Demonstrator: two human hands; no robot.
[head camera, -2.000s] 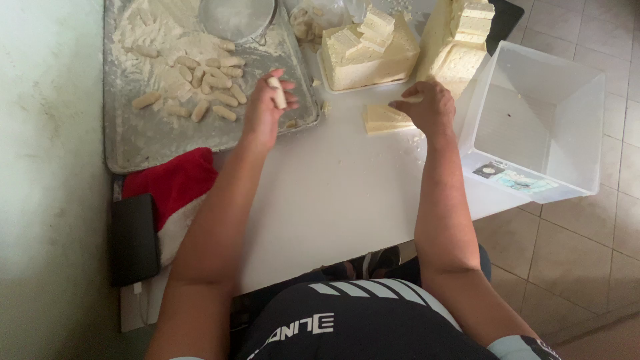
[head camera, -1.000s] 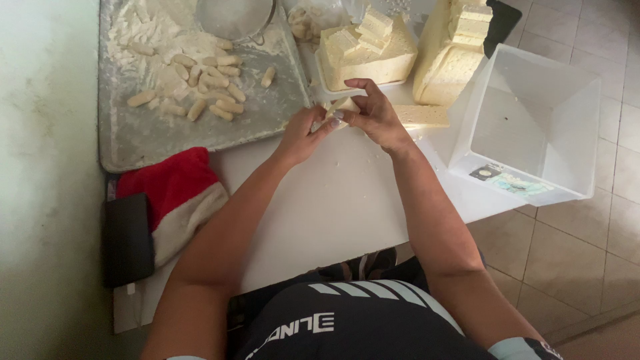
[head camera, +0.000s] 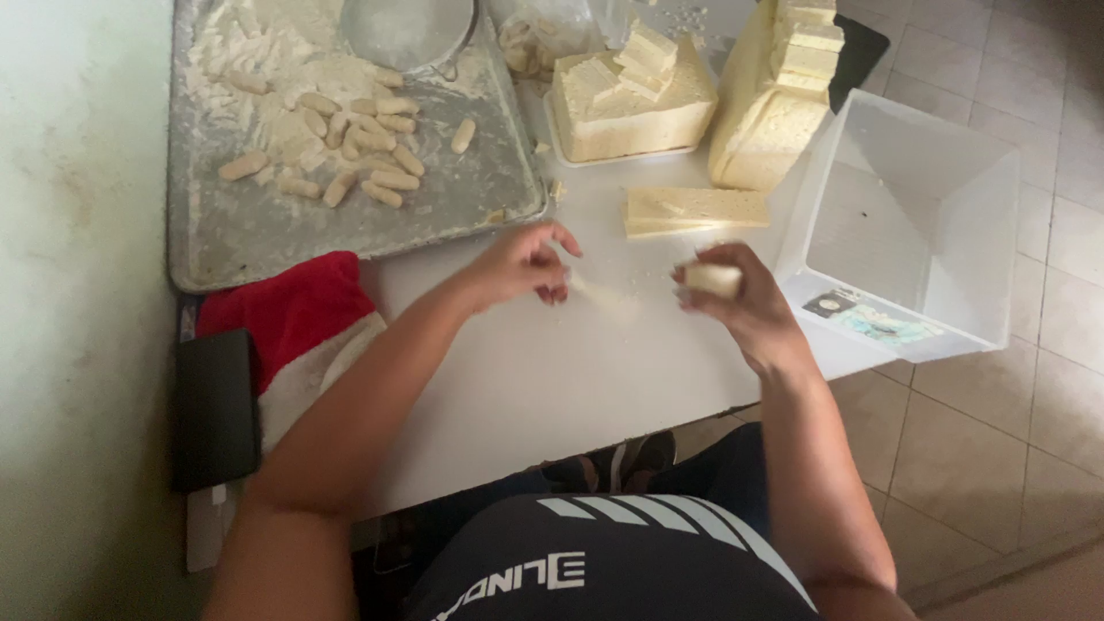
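My left hand (head camera: 522, 267) is above the white tabletop (head camera: 552, 388) with its fingers apart; a pale blurred scrap (head camera: 604, 297) shows just off its fingertips. Between the fingers of my right hand (head camera: 733, 297) is a whitish piece of dough (head camera: 714, 280), blurred by motion. Beyond the right hand lie flat, pale yellow slabs that look like cheese (head camera: 699, 210). Small floured dough rolls (head camera: 371, 142) are scattered on the floured metal tray (head camera: 362, 233) at the upper left; one roll (head camera: 463, 136) lies apart from the others.
A round metal sieve (head camera: 410, 30) rests on the tray. Large yellow blocks (head camera: 634, 112) stand at the back, beside a clear plastic bin (head camera: 914, 233) at the right. A red and white cloth (head camera: 297, 319) and a black device (head camera: 216, 410) lie at the left edge.
My hands were together around a pale piece one second ago; now they are apart, with the piece in the right hand. A roll lies apart on the tray, where none lay two seconds ago.
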